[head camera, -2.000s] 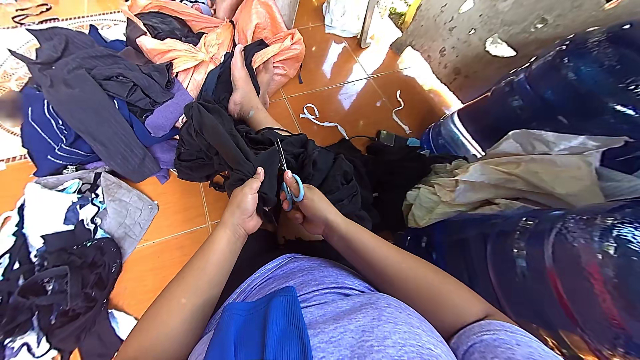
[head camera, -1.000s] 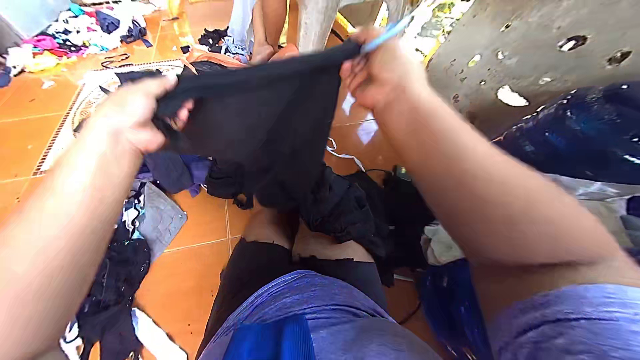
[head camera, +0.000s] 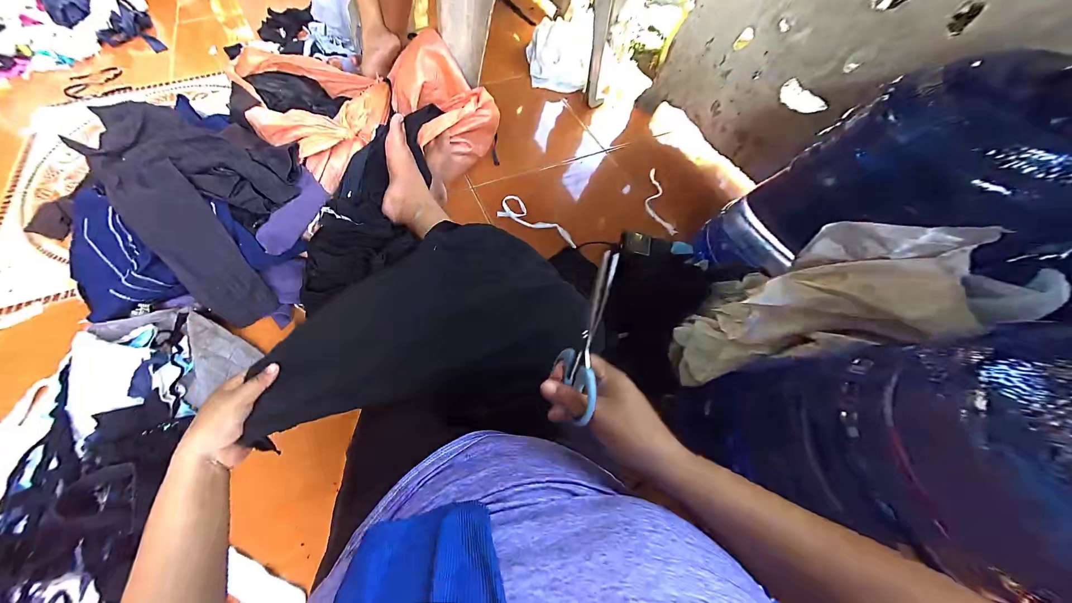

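My left hand [head camera: 228, 416] pinches the lower left corner of a black cloth [head camera: 410, 322], which lies spread over my legs. In my right hand [head camera: 605, 402] is a pair of scissors [head camera: 590, 335] with light blue handles; its blades point away from me, slightly parted, at the cloth's right edge. More dark fabric [head camera: 641, 293] lies bunched just beyond the blades. My bare foot [head camera: 408, 180] sticks out past the far edge of the cloth.
Dark and purple garments [head camera: 180, 201] are heaped at left, with cut scraps [head camera: 92, 419] nearer. Beyond my foot lies an orange plastic bag [head camera: 368, 105]. Blue water jugs [head camera: 904, 134] and a beige cloth [head camera: 837, 301] are at right. Another person's foot [head camera: 379, 52] shows at the top.
Both hands have come down from holding the black cloth raised and stretched a second ago. The cloth now lies over my legs, and my right hand no longer holds its edge. The view has tilted downward.
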